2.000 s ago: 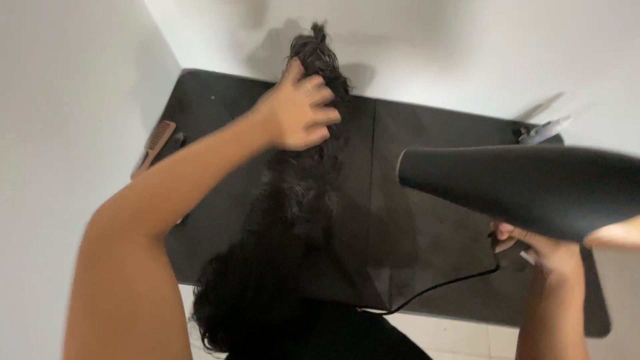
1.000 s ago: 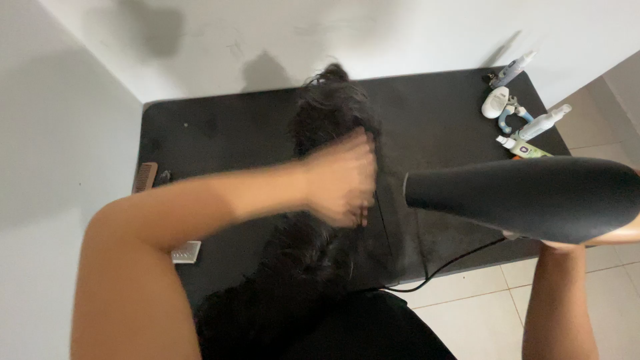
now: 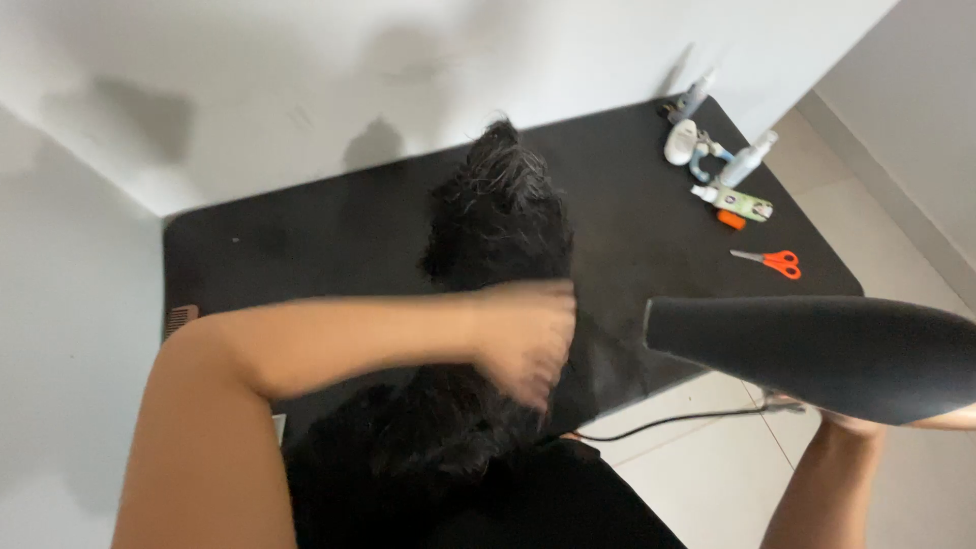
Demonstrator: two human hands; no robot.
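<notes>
A black curly-haired animal, apparently a dog (image 3: pixel 496 221), is on the black table (image 3: pixel 328 229), its head toward the wall. My left hand (image 3: pixel 530 339) is blurred and lies across the fur of its back, fingers pointing right and down; whether they grip any fur cannot be told. At the right a black hair dryer (image 3: pixel 808 351) is held in my right hand (image 3: pixel 846 423), mostly hidden beneath its body. The dryer's nozzle points left toward the animal, apart from it. A dark cord runs below the table's near edge.
Orange-handled scissors (image 3: pixel 778 263), a green-labelled bottle (image 3: pixel 736 202), an orange cap (image 3: pixel 730 219), a clear spray bottle (image 3: pixel 747 160), a white oval item (image 3: pixel 681 142) and another bottle (image 3: pixel 694 95) are at the right. A brown comb (image 3: pixel 181 320) lies left. White walls stand behind and left.
My left hand has moved from the animal's head down along its back. The view has shifted, showing the scissors at the right. The dryer stays in my right hand.
</notes>
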